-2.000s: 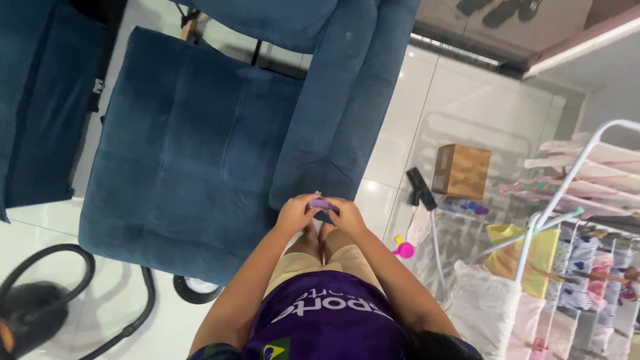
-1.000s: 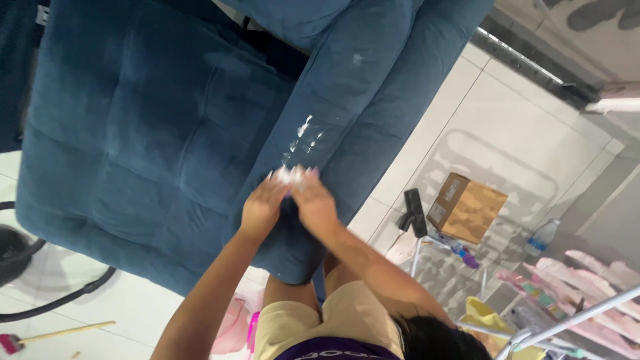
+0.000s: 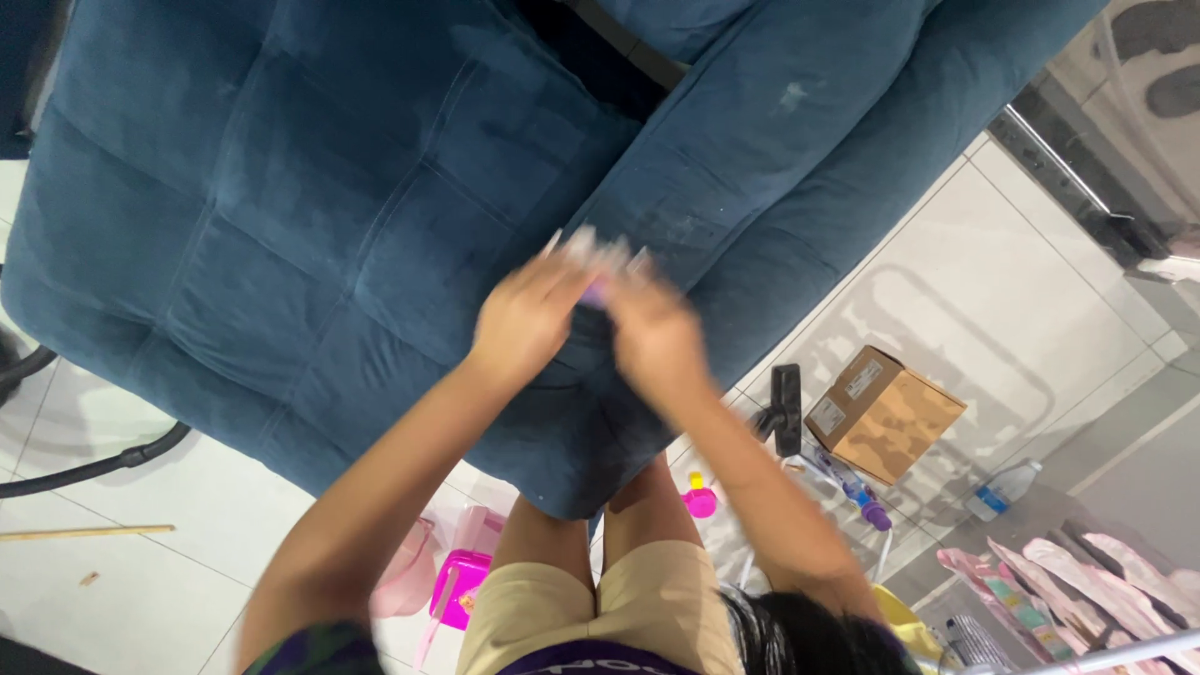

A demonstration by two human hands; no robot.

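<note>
Both my hands are together over the arm of a blue upholstered sofa (image 3: 694,187), blurred by motion. My left hand (image 3: 530,314) and my right hand (image 3: 656,333) meet at the fingertips around a small purple thing (image 3: 595,292), mostly hidden by the fingers; which hand holds it cannot be told. Something whitish shows at the fingertips. Faint pale marks lie on the sofa arm just beyond the hands, and a pale spot (image 3: 793,94) is farther up it. The tufted seat (image 3: 309,216) spreads out to the left.
Right of the sofa, a cardboard box (image 3: 886,412), a black vacuum floor nozzle (image 3: 786,410), a purple-capped bottle (image 3: 855,492) and a clear bottle (image 3: 1003,489) are on the tiles. A laundry rack (image 3: 1116,652) stands lower right. A vacuum hose (image 3: 122,459) lies left; a pink container (image 3: 459,589) is beside my legs.
White streaks on the sofa arm a second ago now show only as faint marks. The hands remain close together over the arm. The view has moved nearer to the sofa since the earliest frame.
</note>
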